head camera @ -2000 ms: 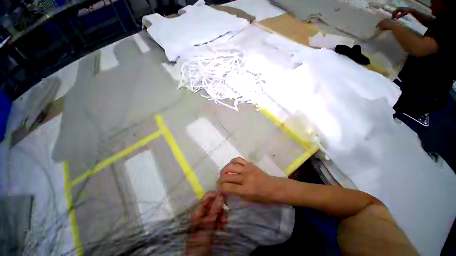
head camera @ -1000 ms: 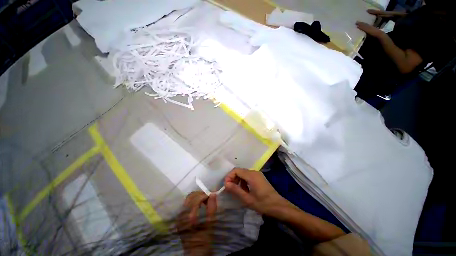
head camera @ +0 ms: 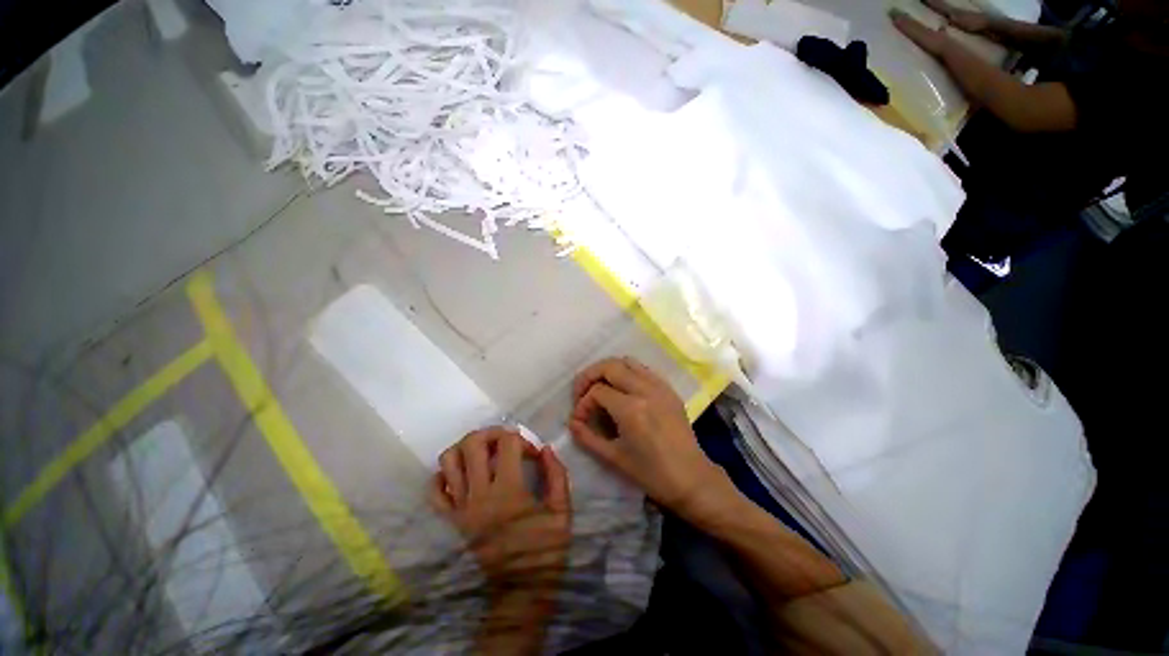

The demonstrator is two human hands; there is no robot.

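A white strap end [head camera: 404, 372] lies flat and slanting on the grey board [head camera: 513, 301]. My left hand [head camera: 503, 493] is at its near end, with fingers curled and fingertips down on a narrow white strip [head camera: 530, 434]. My right hand [head camera: 637, 426] is just to the right, thumb and finger pinched at the strip's other end, low over the board. The fingers partly hide the strip. A second white strap end [head camera: 192, 538] lies to the left, blurred by dark hair-like lines across the view.
Yellow tape [head camera: 282, 442] divides the board. A tangled strip pile [head camera: 410, 115] lies at the back. A translucent bottle [head camera: 692, 320] lies by the right corner. A white panel stack [head camera: 923, 436] drapes over the edge at right. Another person's arms [head camera: 981, 77] and a black cloth [head camera: 842, 68] are beyond.
The view has shifted. The narrow strip, raised and bent between my hands a second ago, is now down near the strap end's near end. My left hand's fingers have spread over it.
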